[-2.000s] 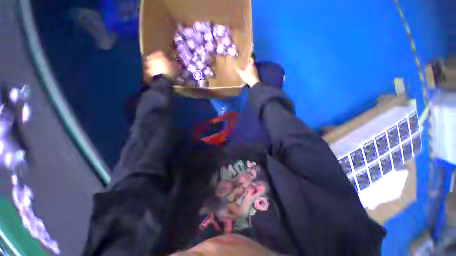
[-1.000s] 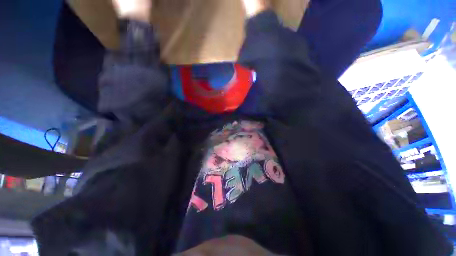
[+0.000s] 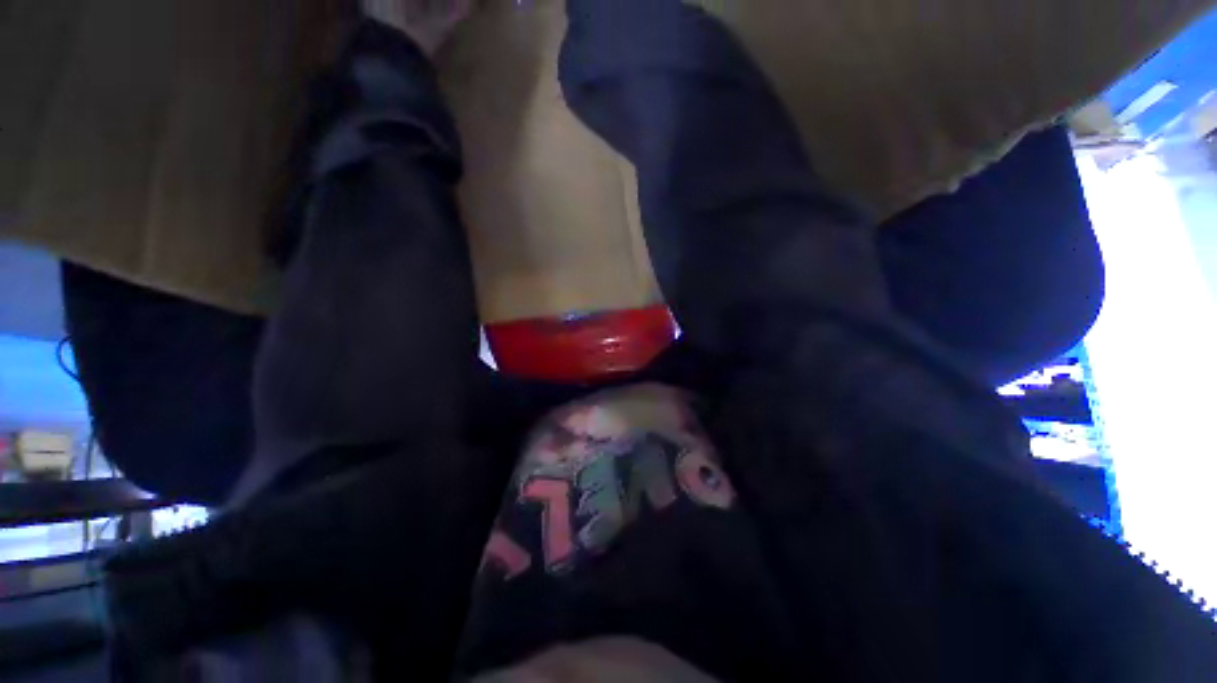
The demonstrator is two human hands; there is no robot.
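A brown cardboard carton fills the upper part of the view, very close to the camera, with brown board spreading to both sides. My left hand is at the top edge, dark, blurred and mostly cut off, against the carton; its fingers cannot be made out. My right sleeve reaches up over the carton, and my right hand is out of the picture. The inside of the carton is hidden.
A red curved object, possibly a stool, is below the carton, in front of my printed shirt. Blurred shelving stands at the right. Dark furniture and small items are at the far left.
The carton has come up from low in front of me to close before the camera. The purple-white parts no longer show. My right hand has left the top of the picture.
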